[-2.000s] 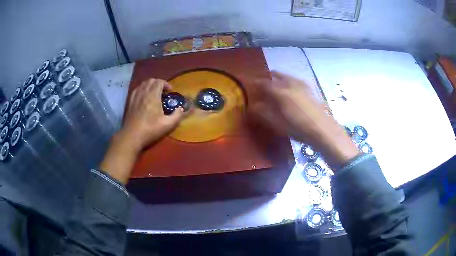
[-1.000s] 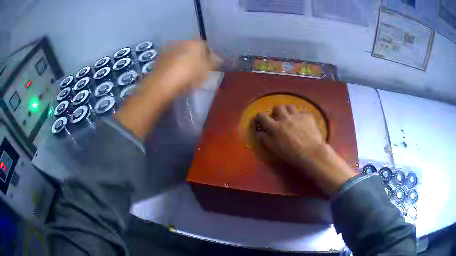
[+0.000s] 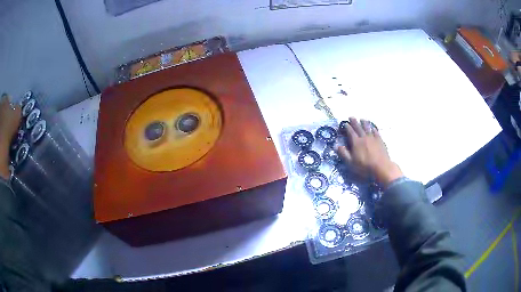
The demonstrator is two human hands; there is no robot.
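My right hand is over the back part of the clear plastic tray on the right, its fingers on the bearings there. Whether it grips one is hidden under the fingers. Rows of ball bearings lie in this tray. My left hand is at the far left edge, partly cut off, beside the bearings on top of the tall clear tray stack. The red-brown box has a yellow disc with two grey round spots and no bearing on it.
A strip with yellow-orange patches lies behind the box. A black cable runs down the wall. An orange-brown box and part of a person are at the far right. The bench's front edge runs below the box.
The view has swung right. My right hand has moved off the yellow disc to the right-hand tray. My left hand is now at the far left edge by the tall stack.
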